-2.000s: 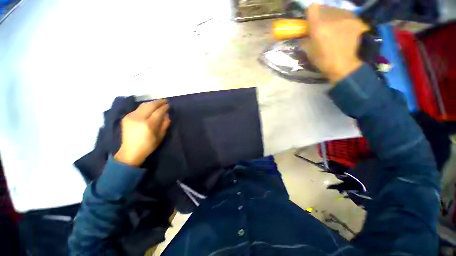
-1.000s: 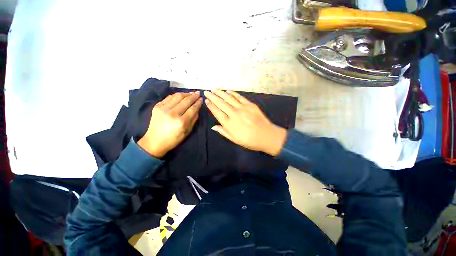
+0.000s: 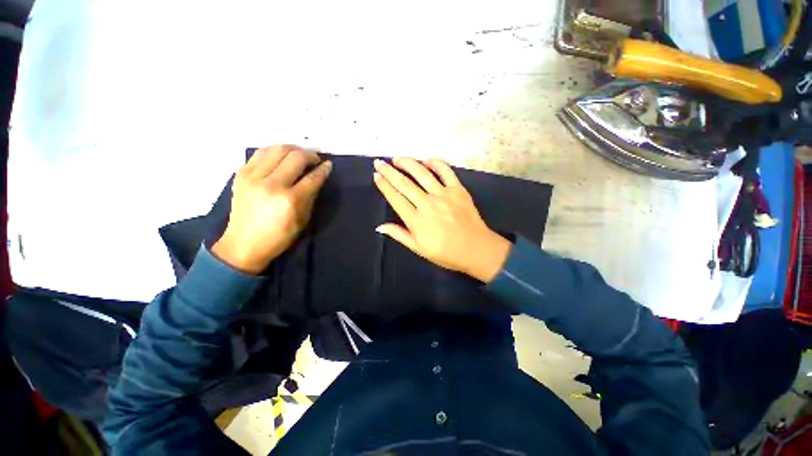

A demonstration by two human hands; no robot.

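A black trouser leg [image 3: 347, 245] lies across the near edge of the white table, its squared hem end [image 3: 525, 207] to the right. My left hand [image 3: 270, 205] grips the cloth near its far edge on the left, fingers curled. My right hand [image 3: 436, 216] lies flat on the cloth to the right, fingers slightly spread. The steam iron [image 3: 645, 125], with a yellow-orange handle, stands on the table at the upper right, untouched.
A metal iron rest [image 3: 570, 27] is behind the iron. A blue tray [image 3: 776, 240] and dark-handled scissors [image 3: 741, 245] are at the right, beside red baskets [image 3: 801, 276]. Dark garments [image 3: 67, 356] hang at the lower left.
My right hand let go of the iron and came to the cloth. My left hand has since shifted left, with its fingers curled, and the bunched cloth there lies flatter.
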